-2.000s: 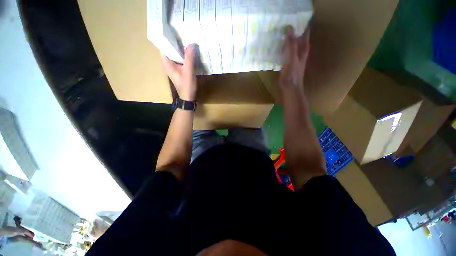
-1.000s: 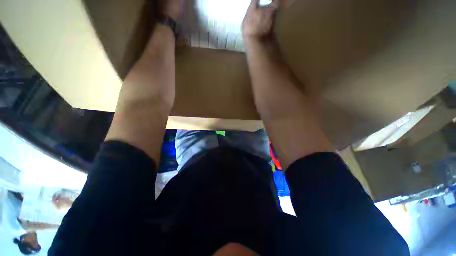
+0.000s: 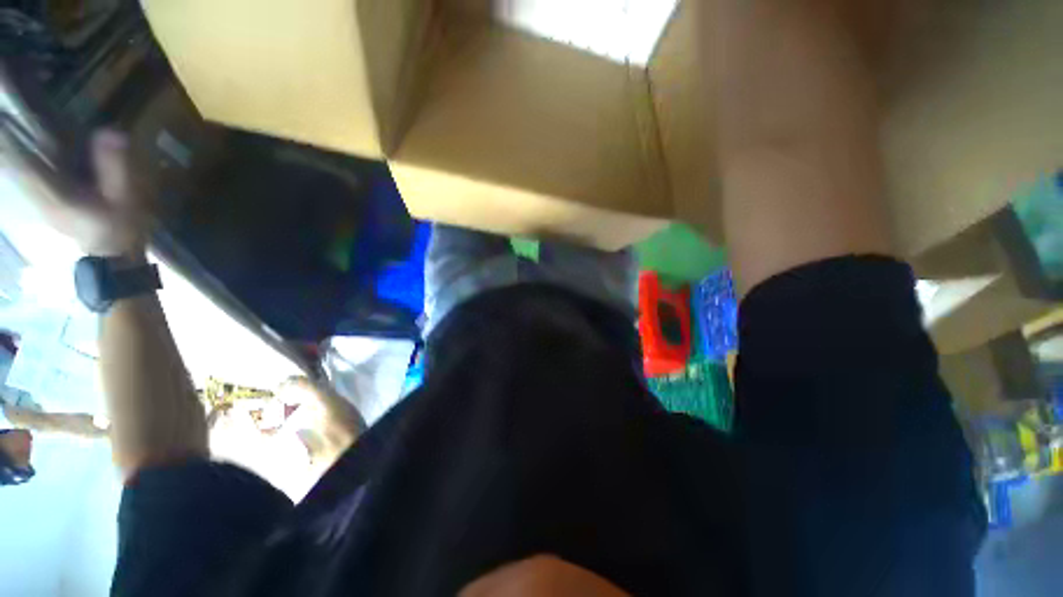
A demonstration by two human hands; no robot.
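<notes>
The large brown shipping carton (image 3: 536,128) stands open in front of me at the top of the view. White product boxes (image 3: 600,26) show inside it, cut off by the top edge. My left hand (image 3: 99,198), blurred, with a dark watch on the wrist, is away from the carton at the left, over the table's edge; it is too blurred to tell whether it holds anything. My right forearm reaches up over the carton's right side, and my right hand is out of the picture.
The white table (image 3: 257,437) is at the left, with golden items and other people's hands beyond it. A red stool (image 3: 664,327), a blue crate (image 3: 716,313) and a green basket (image 3: 703,394) are low beside my legs. Brown cartons (image 3: 991,315) stand at the right.
The block of white boxes went from between my hands down into the carton. My left hand let go and moved left towards the table. My right hand went out of the picture at the top.
</notes>
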